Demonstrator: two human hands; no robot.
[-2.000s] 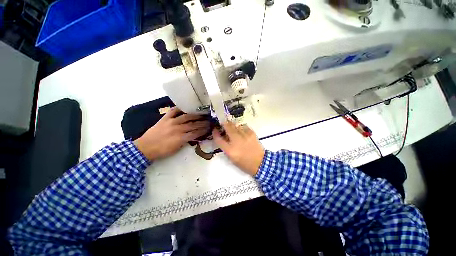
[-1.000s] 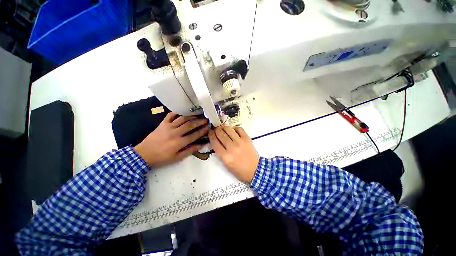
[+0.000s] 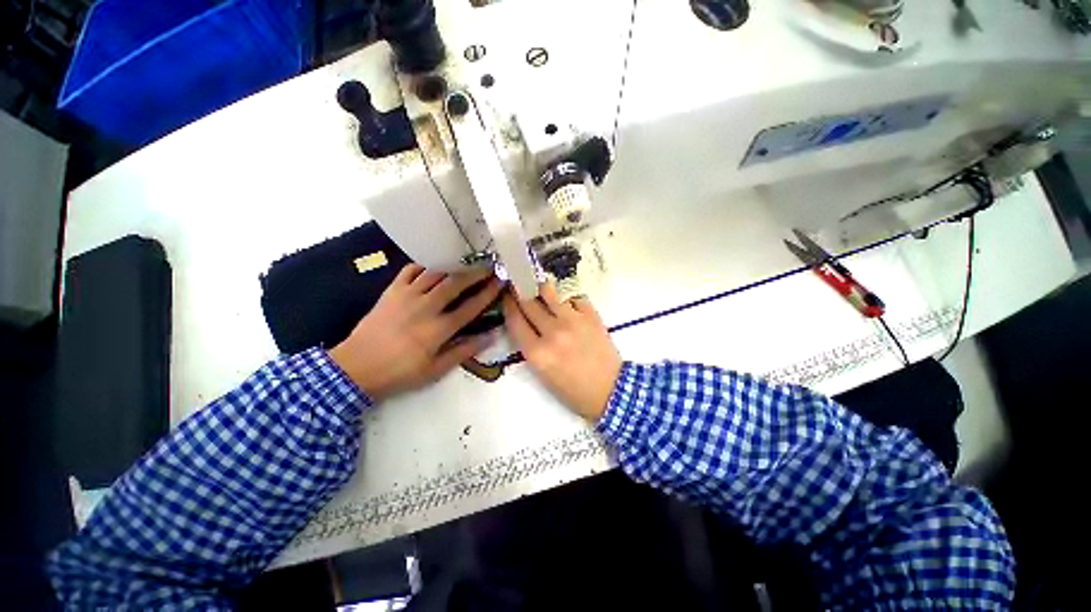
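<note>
A black fabric workpiece (image 3: pixel 321 291) with a small yellow sticker (image 3: pixel 372 261) lies left of the machine's needle area, its right part hidden under my hand. My left hand (image 3: pixel 421 329) lies flat on it, fingers towards the presser foot. My right hand (image 3: pixel 562 353) is close against the front of the foot, fingertips bent down at the workpiece's edge; what they pinch is hidden. A thin black tape (image 3: pixel 706 303) runs from the right to my right hand. A tan curved piece (image 3: pixel 482 369) sits between my hands. The needle is hidden.
The white sewing machine (image 3: pixel 682 132) spans the back. Open red-handled snips (image 3: pixel 852 287) lie at the right, beside the tape. A black case (image 3: pixel 116 359) lies at the table's left. A blue bin (image 3: pixel 180 66) stands behind the table. Black fabric (image 3: pixel 903 412) hangs by the front right edge.
Against the oldest frame, the workpiece has shifted and turned left of the foot, showing more of its surface and sticker. My hands stay beside the foot. The camera view has shifted slightly.
</note>
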